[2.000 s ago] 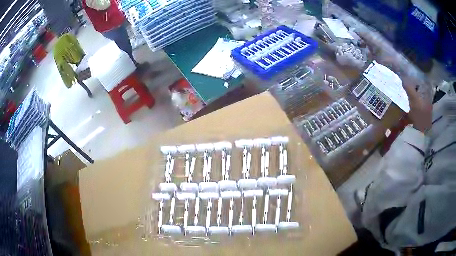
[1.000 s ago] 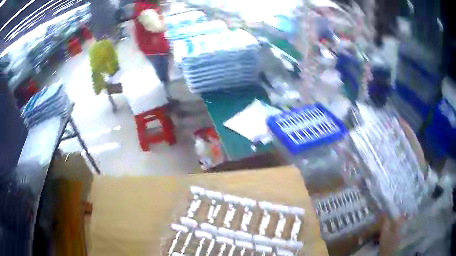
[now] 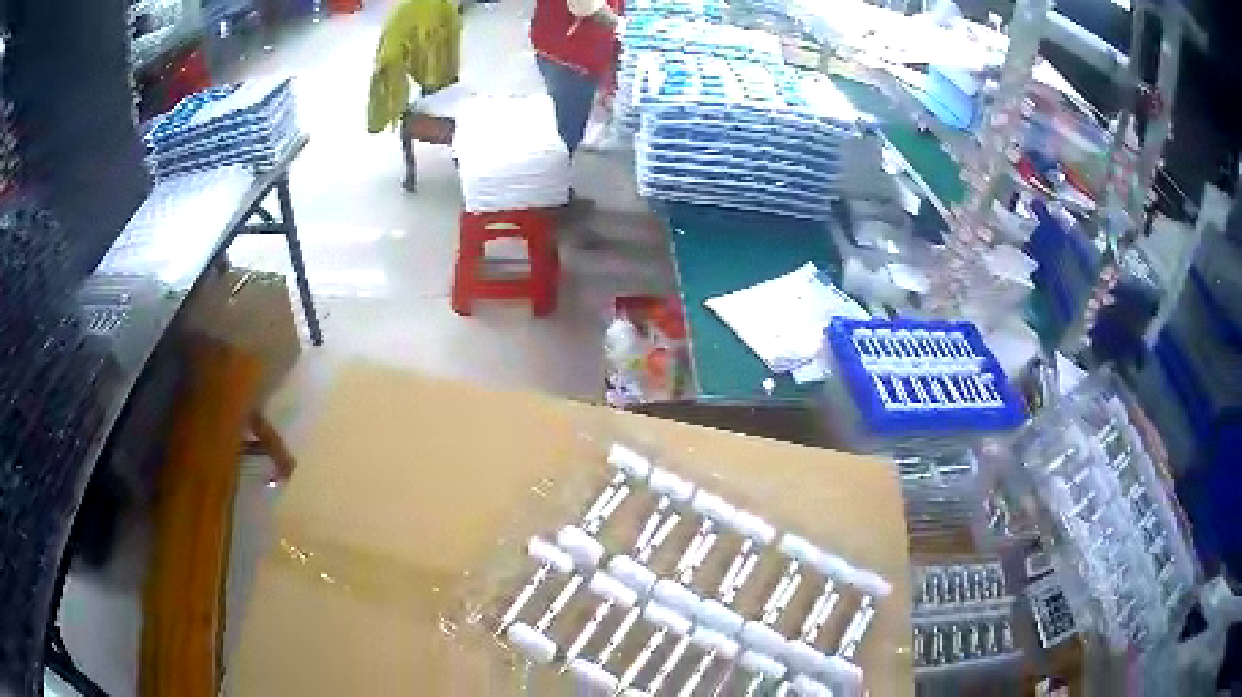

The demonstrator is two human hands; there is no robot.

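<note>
A large tan carton fills the lower middle of the view, with shiny tape on its left part. A clear blister tray with two rows of white-and-silver parts lies slanted on its top, cut off by the bottom edge. Neither of my hands shows; the carton's lower sides are out of the picture.
At right, a blue tray of parts, more part-filled trays and a tilted clear tray are at the bench. Ahead stand a green bench with stacked white trays and a red stool. A wooden bench is close left.
The view has swung right and shifted. The blister tray now looks slanted on the carton and lower in view. A clear tray at the right, absent two seconds ago, now stands tilted by the bench.
</note>
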